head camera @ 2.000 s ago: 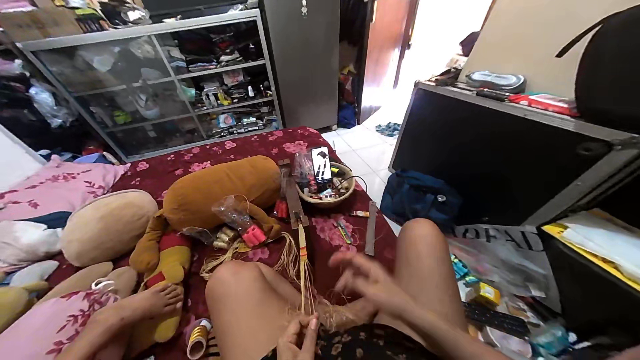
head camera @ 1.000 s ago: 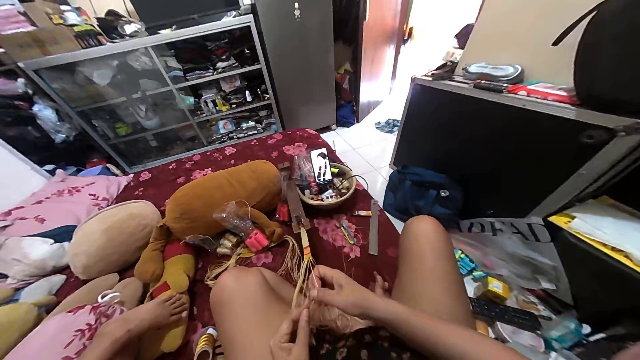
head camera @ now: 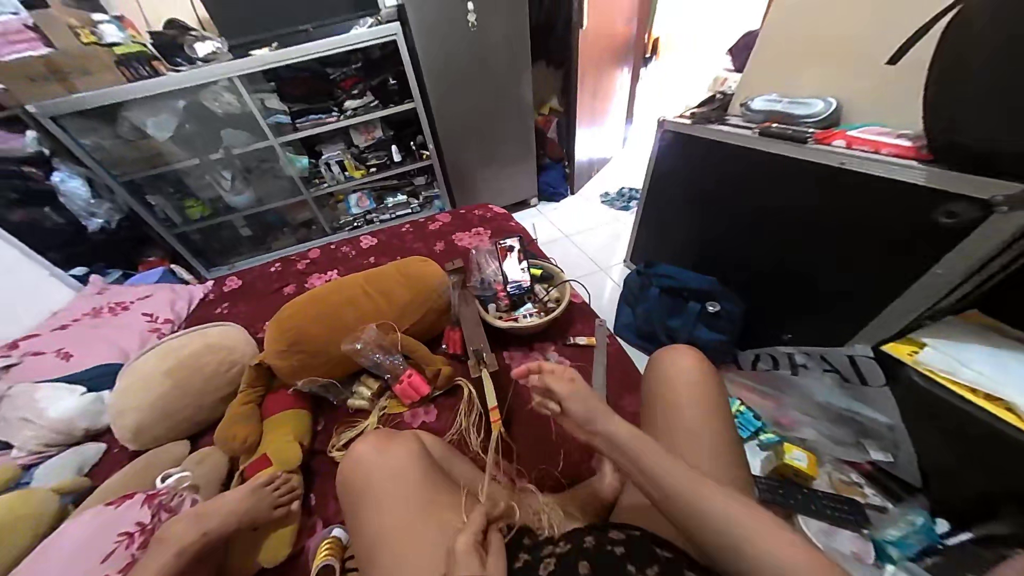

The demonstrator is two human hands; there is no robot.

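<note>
A narrow woven band of pale fiber strands [head camera: 493, 404], with orange and red stripes, runs toward my lap from a clamp on a flat wooden board [head camera: 475, 324]. My left hand [head camera: 478, 538] pinches the gathered strands at their near end. Raised to the right of the band, my right hand [head camera: 564, 394] has its fingers apart and slightly curled; whether a thin strand touches it is unclear. Loose fibers [head camera: 548, 512] lie over my lap beside the left hand. A bundle of pale strands [head camera: 472, 416] hangs left of the band.
A woven basket [head camera: 524, 326] holds spools and a propped phone [head camera: 514, 264]. A steel ruler [head camera: 600, 356] lies right of the board. Pink rolls [head camera: 411, 386] in plastic and a brown plush toy [head camera: 360, 316] lie left. Another person's foot [head camera: 276, 496] rests at lower left.
Both hands were together at the strands one second ago. My right hand has moved away from them, up and to the right, while my left hand keeps hold near my lap.
</note>
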